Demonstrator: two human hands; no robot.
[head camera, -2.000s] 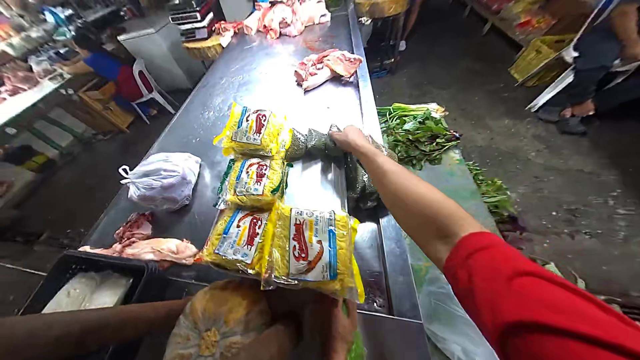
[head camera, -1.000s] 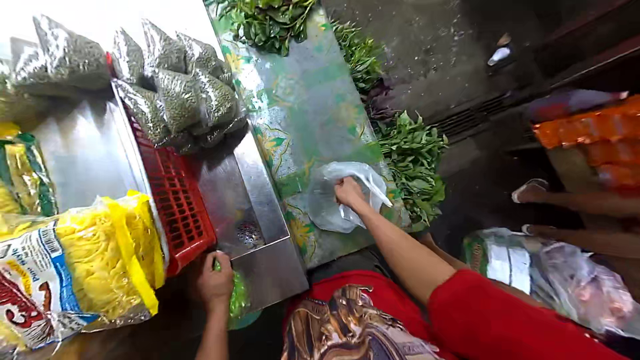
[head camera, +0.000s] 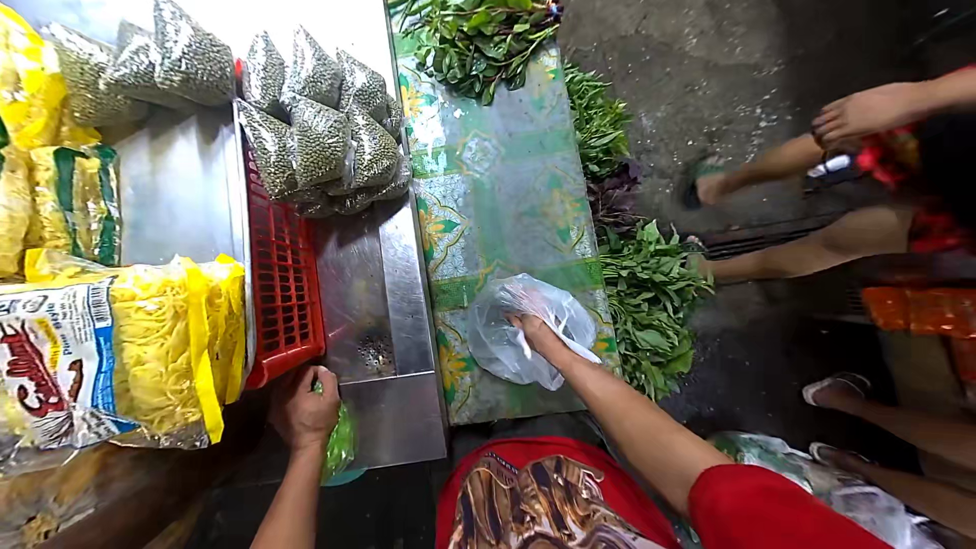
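My right hand (head camera: 531, 328) is on a translucent plastic bag (head camera: 496, 354) lying on the patterned table cover (head camera: 518, 206); its fingers are partly inside or behind the film. My left hand (head camera: 309, 408) is curled at the near corner of a red plastic basket (head camera: 284, 290), beside a bright green plastic bag (head camera: 341, 446); whether it grips that bag is unclear. Clear bags of small green beans (head camera: 320, 141) are piled at the basket's far end. Left of it lie packs of yellow noodles (head camera: 156, 343).
Leafy greens (head camera: 484, 46) lie at the cover's far end, and more bunches (head camera: 656, 305) line its right side. A steel counter (head camera: 396, 412) is between basket and cover. At right, people's legs (head camera: 823, 244) and a hand (head camera: 869, 114) show above the wet floor.
The view has swung strongly since the oldest frame, where my right hand was by the bean bags. Since one second ago, a person's hand and legs have come into view at right.
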